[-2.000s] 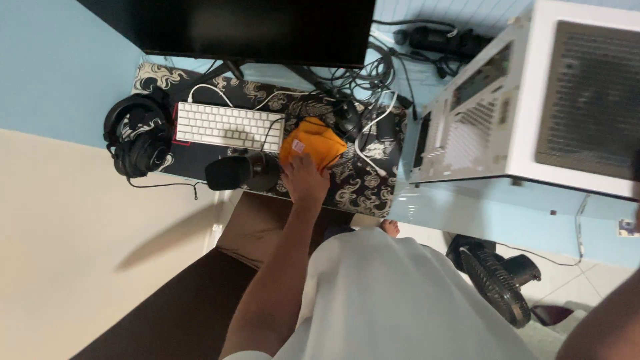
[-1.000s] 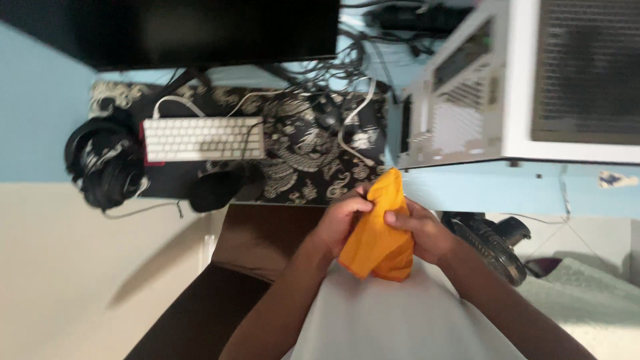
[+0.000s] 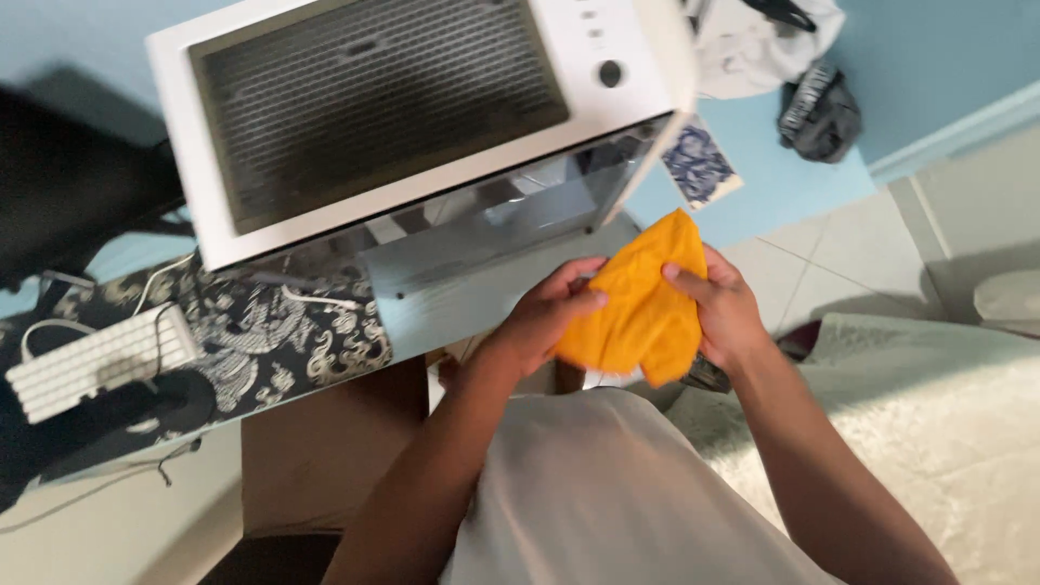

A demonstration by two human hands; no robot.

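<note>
An orange cloth (image 3: 642,305) hangs between my two hands in front of my body, beyond the desk's front edge. My left hand (image 3: 548,313) grips its left side with the thumb on top. On the cloth's right side, my right hand (image 3: 719,305) pinches it between thumb and fingers. The fingers behind the fabric are partly hidden. Just beyond the cloth stands a white computer case (image 3: 390,195) with a mesh panel and a round button.
At left are a white keyboard (image 3: 106,361), a black microphone (image 3: 175,398) and a patterned desk mat (image 3: 345,337). A patterned card (image 3: 699,162) and dark crumpled fabric (image 3: 821,114) lie on the blue desk. A pale bedspread (image 3: 918,422) is at lower right.
The orange cloth lay on the desk mat under one hand, then was lifted and held in both hands. The view has swung right, towards the computer case.
</note>
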